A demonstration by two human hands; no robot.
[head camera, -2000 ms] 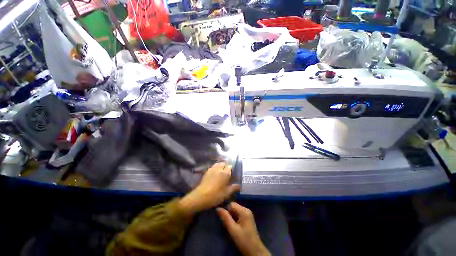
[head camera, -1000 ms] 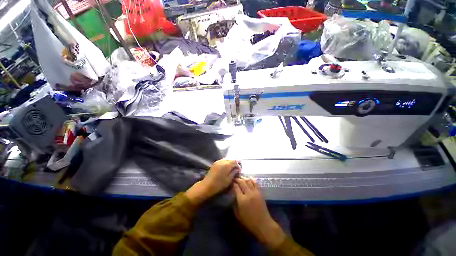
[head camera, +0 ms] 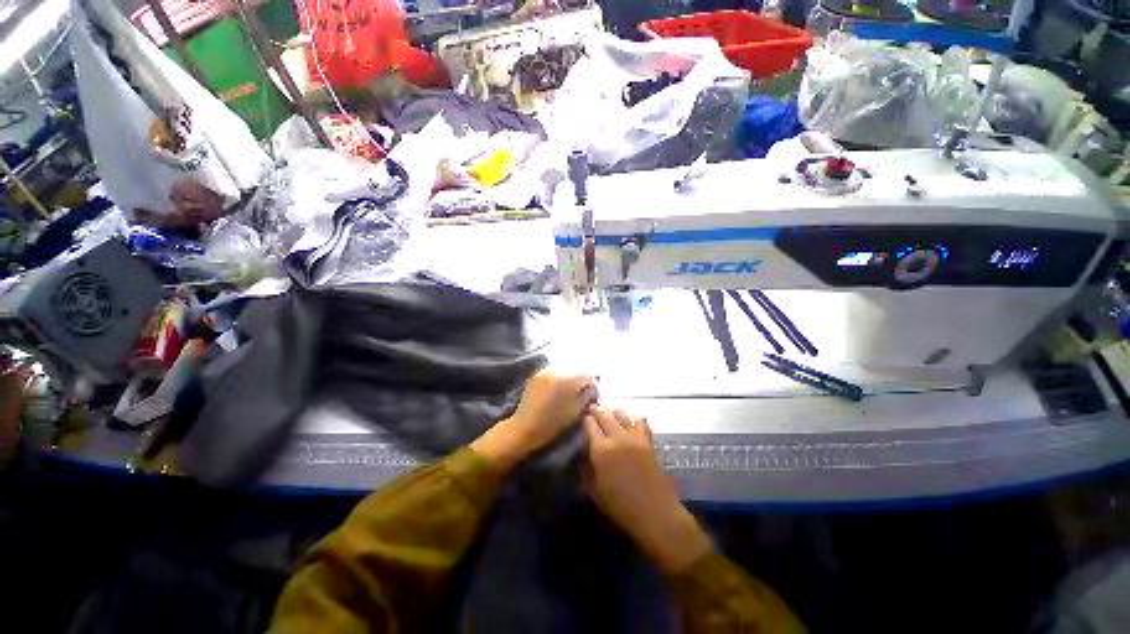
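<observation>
A dark grey garment piece (head camera: 409,353) lies limp on the table left of the needle and hangs over the front edge. My left hand (head camera: 551,409) pinches its right edge just in front of the needle. My right hand (head camera: 623,458) is against the left fingertips, its fingers closed on the same cloth. The fingertips hide the cloth edge. The white sewing machine (head camera: 731,235) stands behind, its presser foot and needle (head camera: 590,291) brightly lit above the bed. Slim dark snips or tweezers (head camera: 812,377) lie on the bed.
Thin dark strips (head camera: 719,332) lie right of the needle. A grey fan-like box (head camera: 89,303) stands at the left table end. Plastic bags (head camera: 335,204), a hanging white bag (head camera: 161,136) and a red crate (head camera: 729,47) are behind. The table's ruled front edge (head camera: 793,456) curves across.
My right hand has risen from below the table edge to meet my left hand at the cloth. Both hands have moved slightly nearer the needle. The cloth at left lies flatter.
</observation>
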